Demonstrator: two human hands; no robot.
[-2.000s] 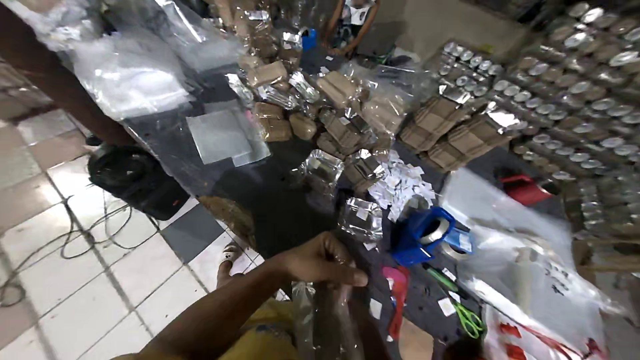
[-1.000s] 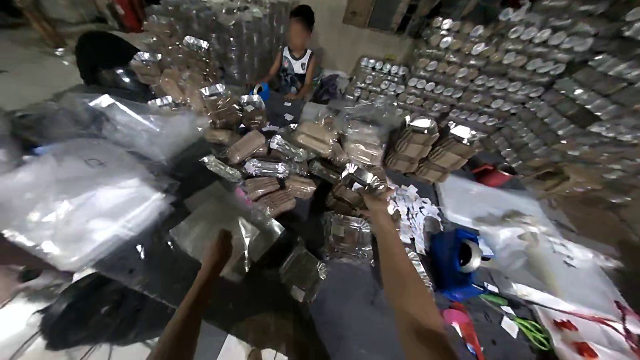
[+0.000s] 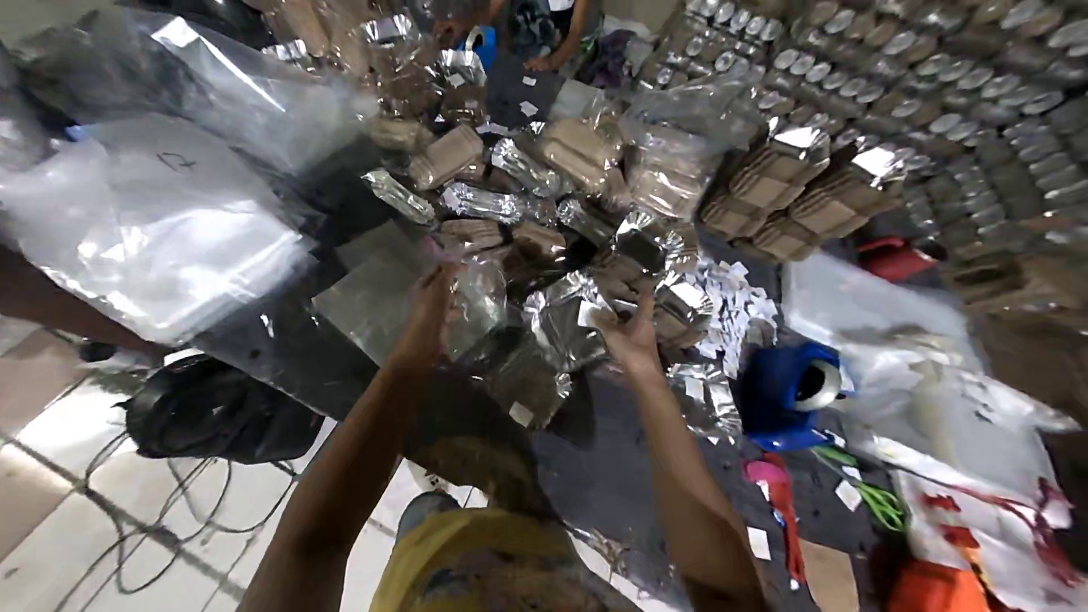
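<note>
On the left, my left hand (image 3: pixel 438 310) touches a clear plastic bag (image 3: pixel 478 306) that lies partly over flat translucent plastic sheets (image 3: pixel 365 297). My right hand (image 3: pixel 631 336) is at the foil trays (image 3: pixel 565 319), its thumb up beside a small white paper piece; whether it grips a tray is blurred. Just beyond it lie stacked brown-and-foil trays (image 3: pixel 646 246). Small white paper slips (image 3: pixel 735 310) are heaped to its right. Brown packs in clear wrap (image 3: pixel 446 157) and foil-ended packs (image 3: pixel 480 202) are piled past both hands.
A blue tape dispenser (image 3: pixel 786 395) stands right, near green-handled scissors (image 3: pixel 880 506) and a red-handled tool (image 3: pixel 786 510). Large clear plastic bags (image 3: pixel 161 229) cover the left. Wrapped packs (image 3: pixel 850 68) are stacked at the back right. Another person's hand (image 3: pixel 544 64) is at the far edge. A black bag (image 3: pixel 217 408) and cables lie on the tiled floor.
My right hand has drawn back from the brown-and-foil stack toward the nearer foil trays. My left hand has moved from the translucent sheets to the clear bag. The view has tilted down.
</note>
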